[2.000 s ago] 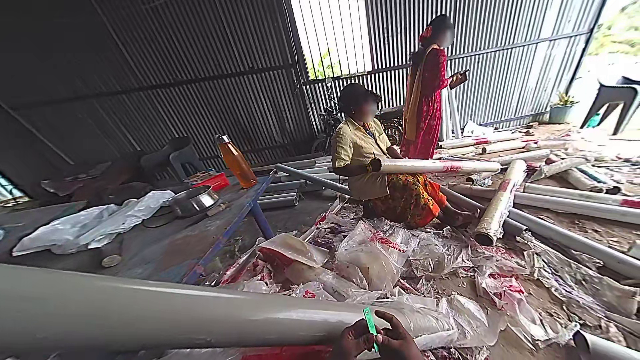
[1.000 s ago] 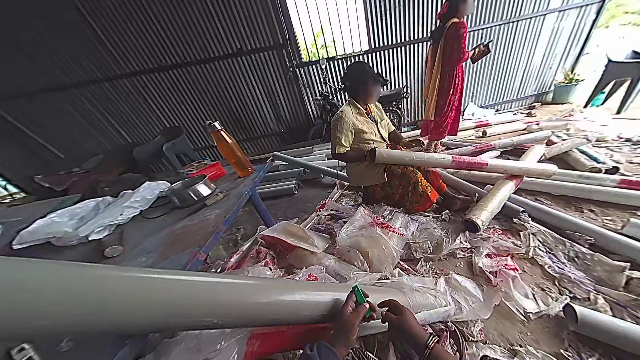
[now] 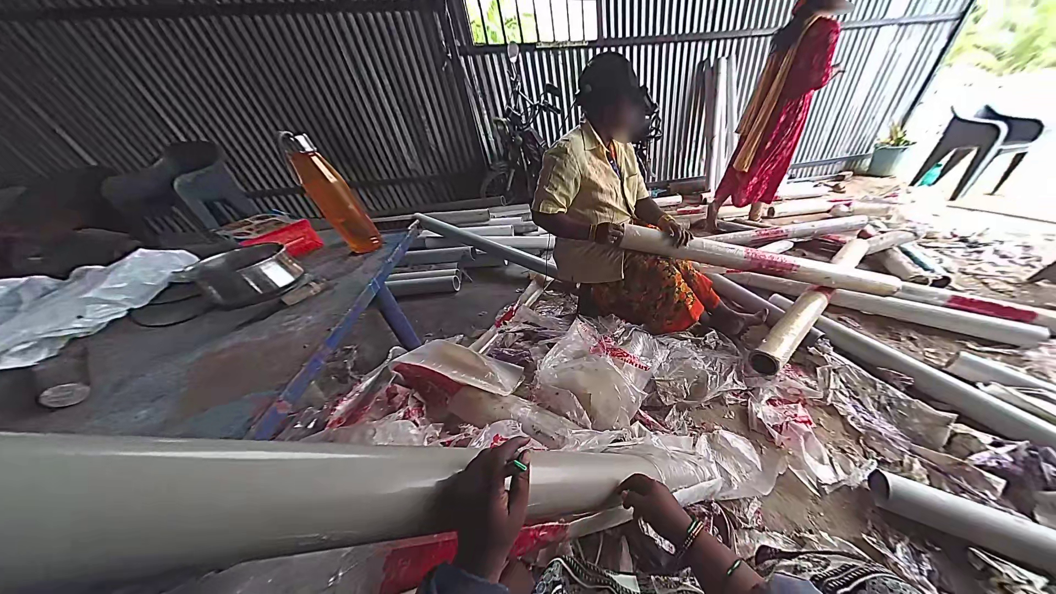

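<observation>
A large grey plastic pipe [image 3: 247, 495] runs across the lower left, its right part wrapped in clear plastic film [image 3: 726, 466]. My left hand [image 3: 488, 503] rests over the pipe, a small green object [image 3: 518, 465] held at its fingers; most of that object is hidden. To the right, my right hand [image 3: 656, 505], with bangles at the wrist, has its fingers curled on the film at the pipe's near side. Red-printed film [image 3: 421, 561] lies below the pipe.
A seated person [image 3: 598, 206] holds a white pipe [image 3: 759, 260]; another person [image 3: 780, 107] stands behind. Crumpled film [image 3: 594, 371] and several pipes cover the ground. A blue metal frame [image 3: 330, 338], an orange bottle [image 3: 334, 194] and a steel pot [image 3: 247, 276] are at left.
My hands, close together around the green object two seconds ago, are now apart, the right one farther right along the pipe. The view has shifted somewhat.
</observation>
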